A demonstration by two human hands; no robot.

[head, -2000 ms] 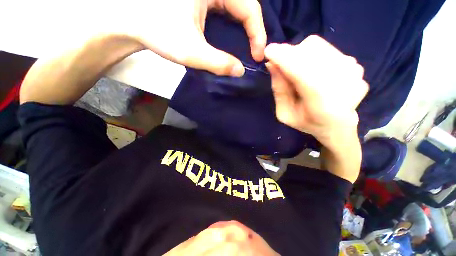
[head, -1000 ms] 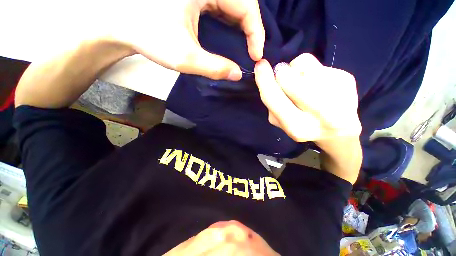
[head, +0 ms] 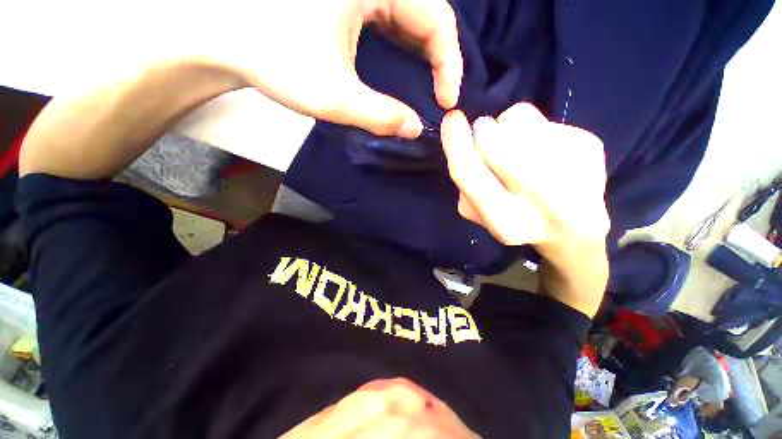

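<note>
The dark navy jacket lies over the white table and hangs over its near edge. A broken white basting line runs down it, right of my hands. My left hand holds the pocket piece, thumb below and index finger above, with pale stitches between them. My right hand has its thumb and index fingertip pinched together at those stitches, touching or close to the left index fingertip. A pale band shows on a right finger. The needle is too small to make out.
The white table reaches to the upper left. At the right lie a navy sleeve end, a silver looped tool and a white roll. Papers, bags and red cloth clutter the lower right. Crumpled grey material is below the table edge at left.
My right hand has turned from palm-side down to fingers pinched at the stitches since the oldest frame, and sits slightly lower. My left hand keeps its hold. The basting line has come into view.
</note>
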